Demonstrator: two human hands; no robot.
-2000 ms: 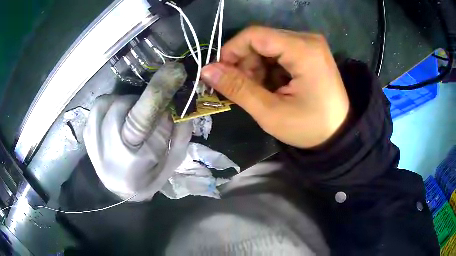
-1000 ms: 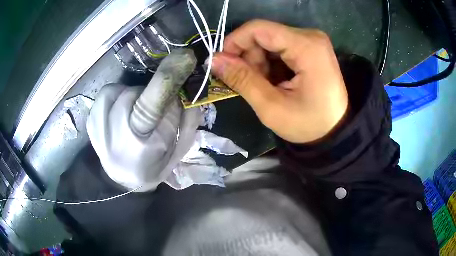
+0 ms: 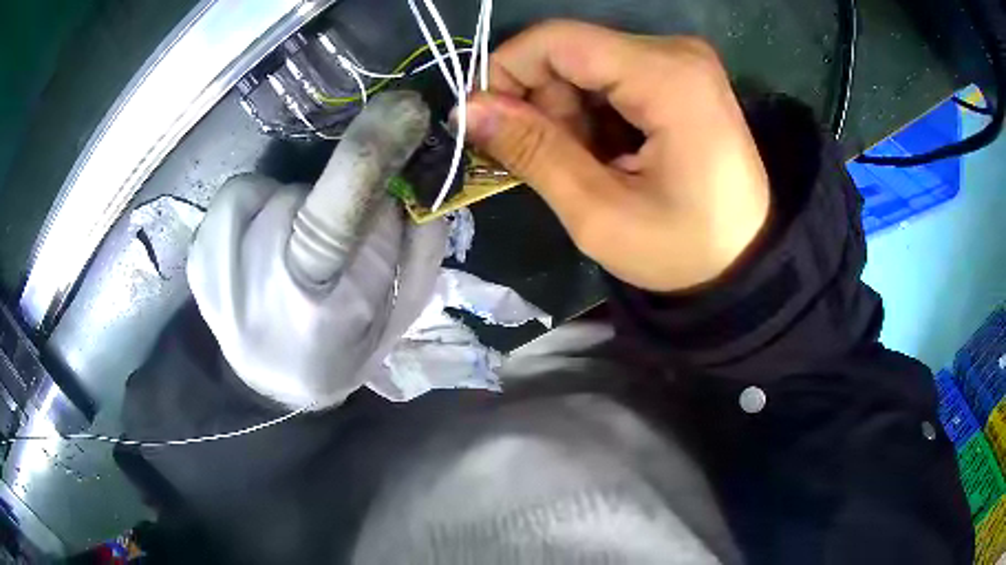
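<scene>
My left hand [image 3: 314, 259], in a white-grey glove with dirty fingertips, holds a small circuit board [image 3: 469, 199] with a yellowish edge. My bare right hand [image 3: 629, 155] is pinched at the board's upper right, at the white lead wires [image 3: 461, 121]; its fingers hide what lies between them. The wires run up past the top edge. A thin yellow wire [image 3: 392, 80] curves behind the gloved fingertip. Thin solder wire [image 3: 210, 440] runs from the left edge to the glove.
A bright lamp tube [image 3: 121, 144] curves along the left, with silver terminals [image 3: 289, 88] beside it. A torn white cloth [image 3: 447, 359] lies under the glove. Black cord [image 3: 847, 66], a blue bin [image 3: 916, 177] and coloured crates [image 3: 976, 441] are at the right.
Both hands and the board have moved up in the picture. The board's green corner now shows more beside the gloved finger. Both hands stay at the board and wires.
</scene>
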